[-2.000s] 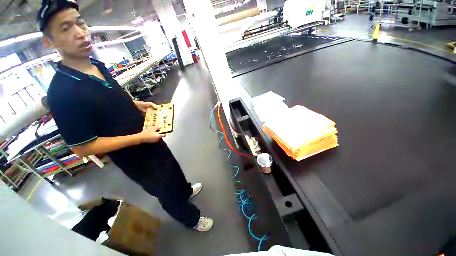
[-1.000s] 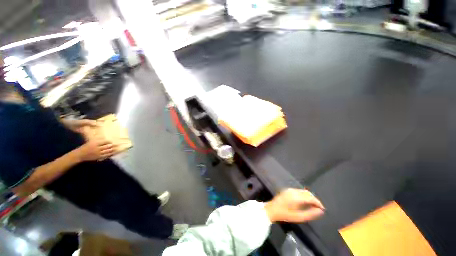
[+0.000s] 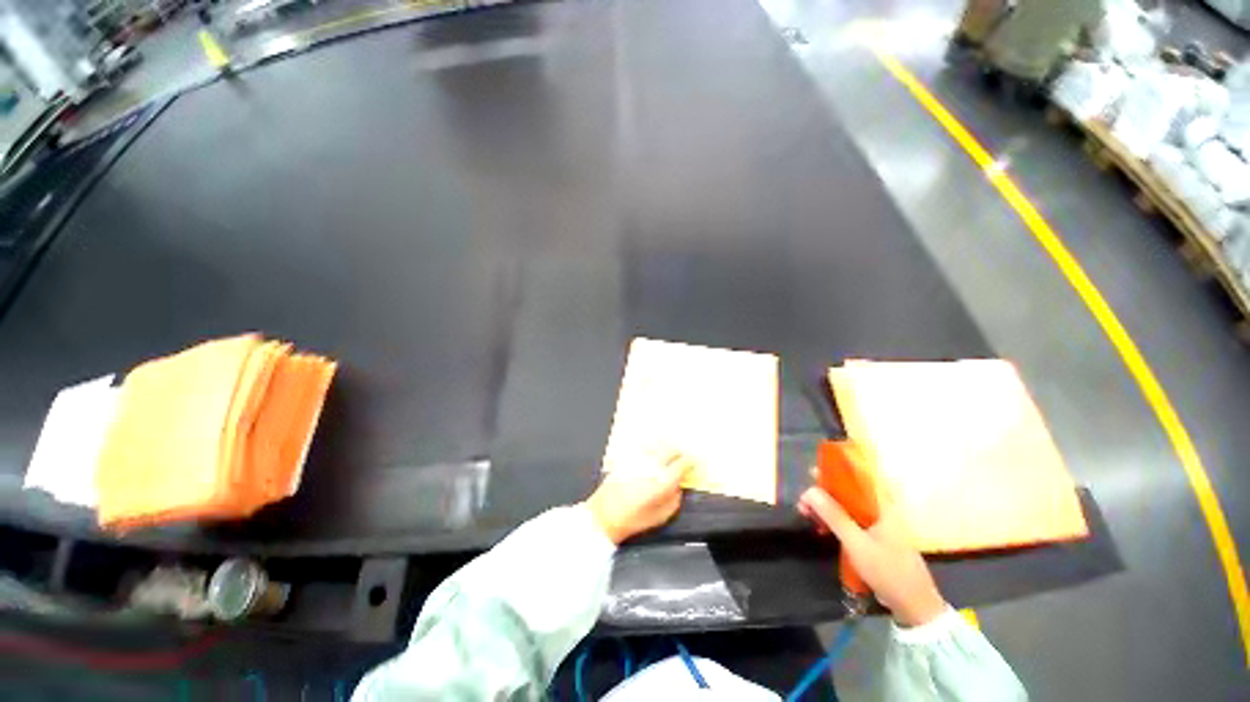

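Observation:
A square cut panel, pale with orange edges under glare, lies on the black table in front of me. My left hand holds its near left corner. My right hand is shut on orange-handled scissors, at the left edge of the right-hand stack; the blades are hidden. A blue cord runs down from the scissors. The left-hand stack of orange panels has uneven layered edges.
White sheets lie beside the left-hand stack. Clear plastic film is at the near table edge. A small round container sits in the trough at left. The black table extends ahead; wrapped bundles stand on a pallet at right.
The view has swung right, and the standing person is out of view. Both hands now show; my left hand has taken hold of a panel, and my right hand appears with the scissors.

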